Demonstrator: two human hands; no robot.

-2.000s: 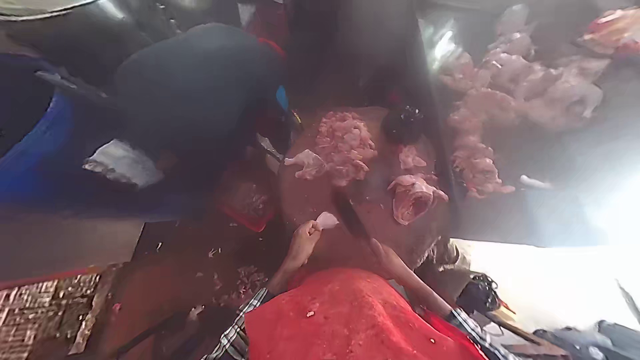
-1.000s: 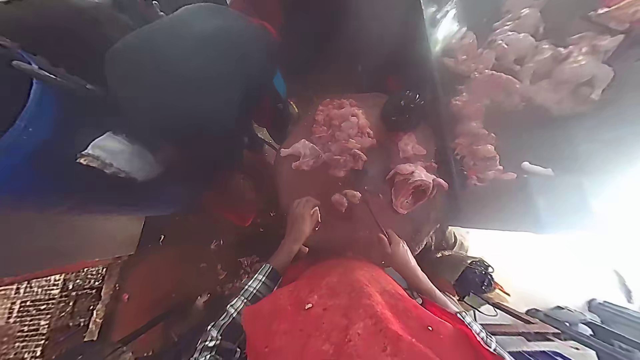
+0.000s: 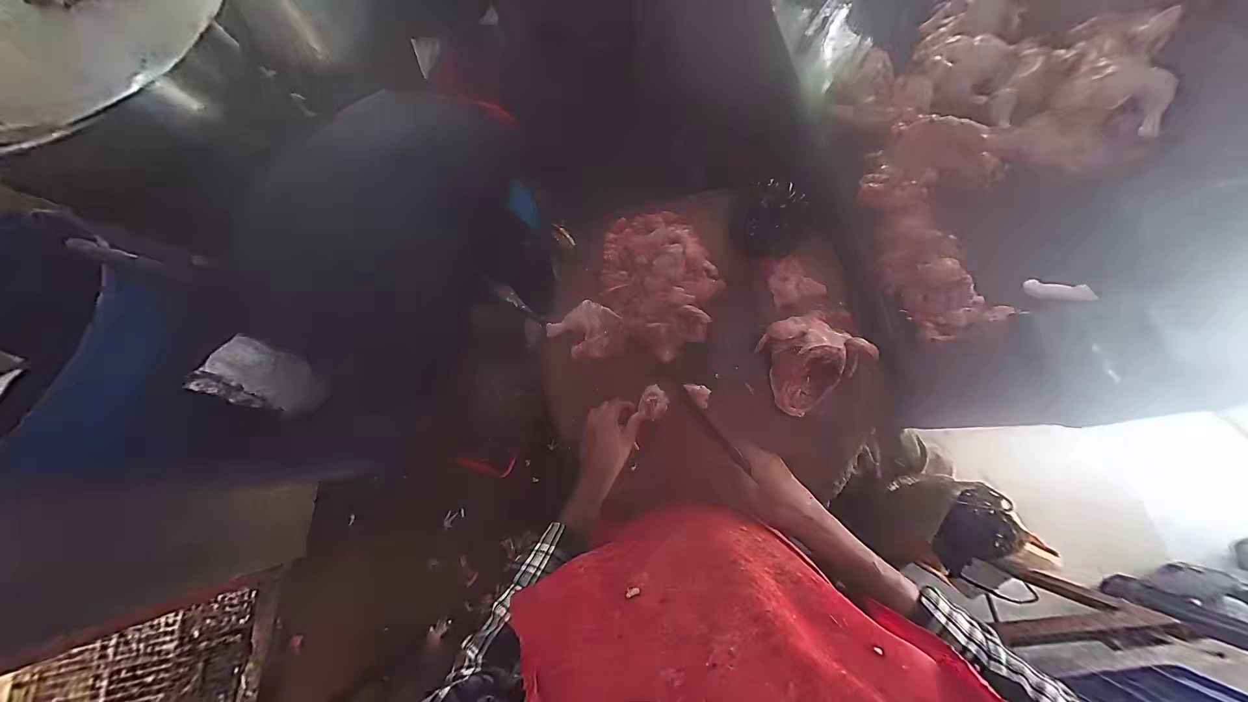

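On the round chopping block (image 3: 585,429), my left hand (image 3: 612,434) pinches a small piece of raw chicken (image 3: 652,402). My right hand (image 3: 765,473) is closed around the handle of a knife (image 3: 714,431), whose dark blade points up and left, between that piece and another small chicken piece (image 3: 697,394). Beyond my hands lies a heap of cut raw chicken (image 3: 663,278), with a larger chicken piece (image 3: 588,329) at its left side. To the right sits a partly cut chicken carcass (image 3: 807,366) with its cavity showing. A black object (image 3: 773,214), possibly a bag, rests at the block's far edge.
More raw chicken (image 3: 1014,107) is spread over a grey table (image 3: 1033,370) at the right. A person (image 3: 380,224) in dark clothing is close by at the left, near a blue container (image 3: 117,361). A large round metal vessel (image 3: 88,68) stands at the far left.
The two small chicken pieces lay together a second ago; one is now in my left hand, which has moved toward it. The knife blade has shifted left and now lies between them.
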